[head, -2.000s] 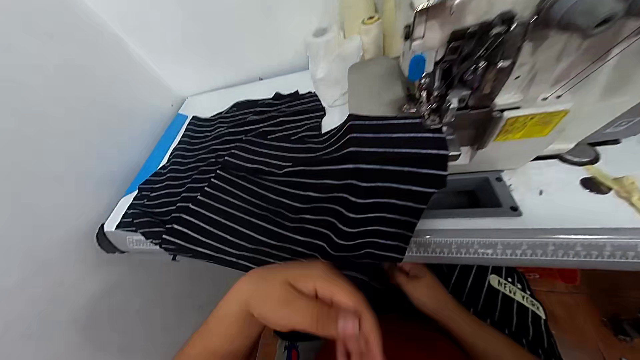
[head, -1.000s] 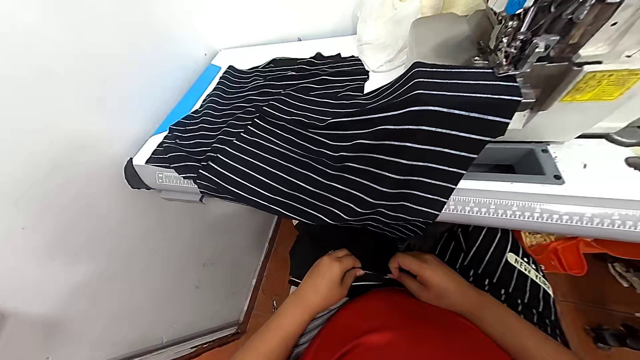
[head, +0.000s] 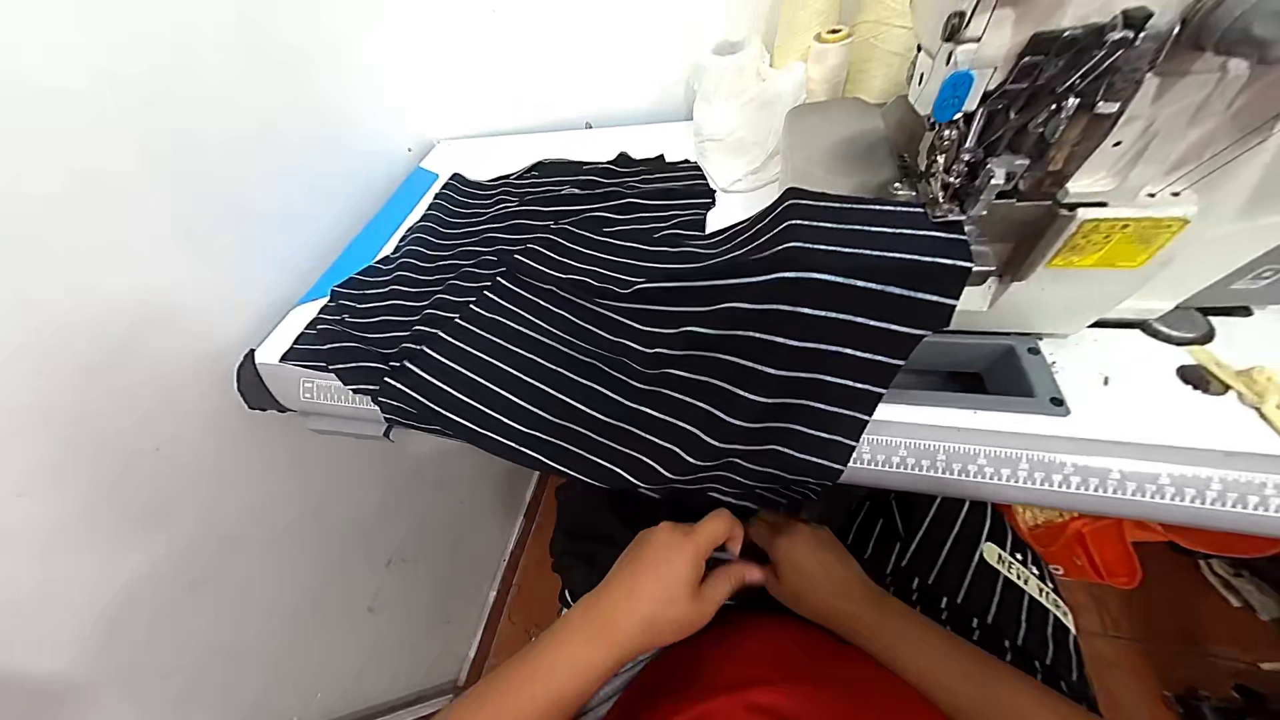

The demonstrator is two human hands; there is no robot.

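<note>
Black fabric with white stripes (head: pixel 660 330) lies over the sewing machine table, its right end at the needle area of an industrial sewing machine (head: pixel 960 180). Its front edge hangs past the table edge toward my lap. Just below that edge, my left hand (head: pixel 690 570) pinches dark cloth (head: pixel 600 530) between thumb and fingers. Close beside it, my right hand (head: pixel 810 565) has its fingertips on the dark cloth, partly hidden in shadow. More striped cloth with a lettered patch (head: pixel 1028 585) hangs to the right of my right forearm.
Thread cones (head: pixel 828 62) and a white plastic bag (head: pixel 740 120) stand behind the fabric. A ruler strip (head: pixel 1070 475) runs along the table's front edge, with a recessed grey tray (head: pixel 985 375) above it. A white wall (head: pixel 200 200) bounds the left. Orange material (head: pixel 1100 548) is at the lower right.
Two seconds ago my left hand was blurred with its fingers spread; since then it has come to the dark cloth beside my right hand. The striped fabric remains on the table.
</note>
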